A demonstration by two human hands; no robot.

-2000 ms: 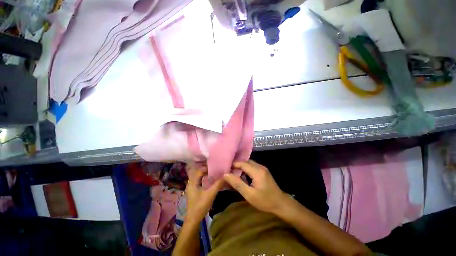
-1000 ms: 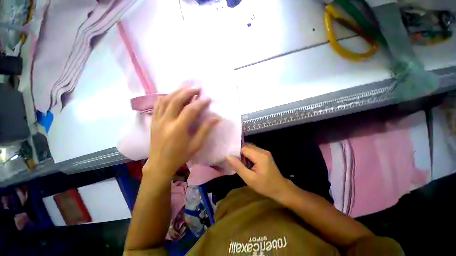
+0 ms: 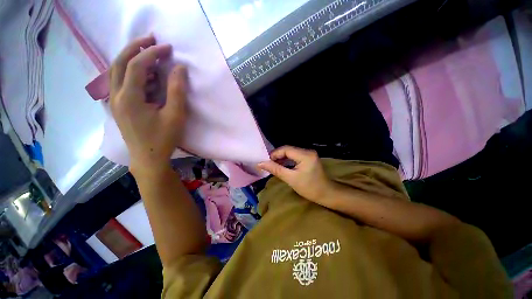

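Note:
A light pink cut panel (image 3: 213, 111) lies over the table's front edge, its near corner hanging towards my lap. A darker pink strip (image 3: 98, 86) shows at its left side. My left hand (image 3: 150, 96) rests on the panel with fingers spread and curved; it does not pinch the cloth. My right hand (image 3: 297, 172) pinches the panel's near corner between thumb and fingertips, just above my lap. The needle area is out of view.
The edge ruler (image 3: 303, 44) runs along the table front. A stack of cut pieces (image 3: 449, 99) lies on the white side board at right. More layered pink panels (image 3: 36, 64) lie at far left. Pink pieces (image 3: 219, 210) are below the table.
The view has tilted down and turned. My left hand has left the panel's near edge and now lies spread on its upper part. My right hand keeps its pinch near the corner.

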